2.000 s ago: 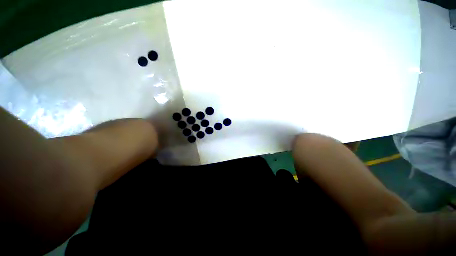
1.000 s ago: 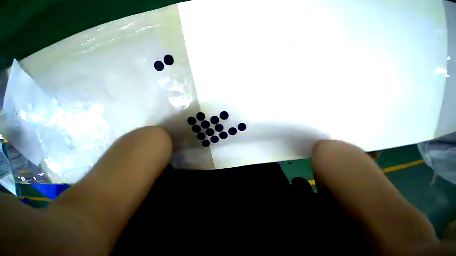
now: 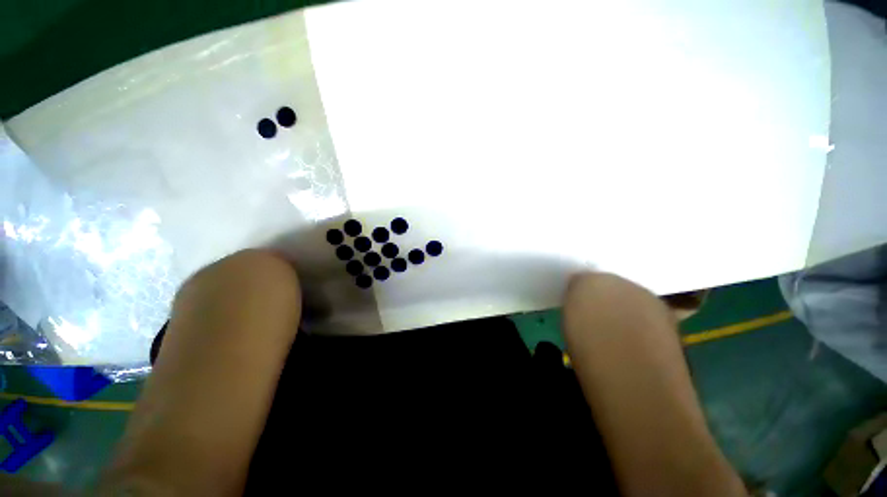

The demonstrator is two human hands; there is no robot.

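Note:
Two bare forearms rise toward the camera from the near edge of the white bench (image 3: 584, 146). The rounded end of the left forearm (image 3: 229, 340) and that of the right forearm (image 3: 632, 359) look like elbows resting at the edge. Both of my hands are out of the picture, so what they hold cannot be told. A tight cluster of dark round dots (image 3: 372, 259) lies on the bench between the forearms, nearer the left one, across a seam in the surface. Two more dark dots (image 3: 276, 122) lie touching or nearly touching, farther back on the left.
Shiny clear film (image 3: 107, 281) lies at the bench's left end. Dark clothing fills the bottom middle. Grey cloth (image 3: 841, 306) shows at the right edge, a brown carton (image 3: 861, 456) at the lower right, blue objects (image 3: 21, 435) at lower left. Green floor has yellow lines.
The view has shifted slightly. Both forearms now stand more upright and look narrower than two seconds ago. The dots keep the same arrangement.

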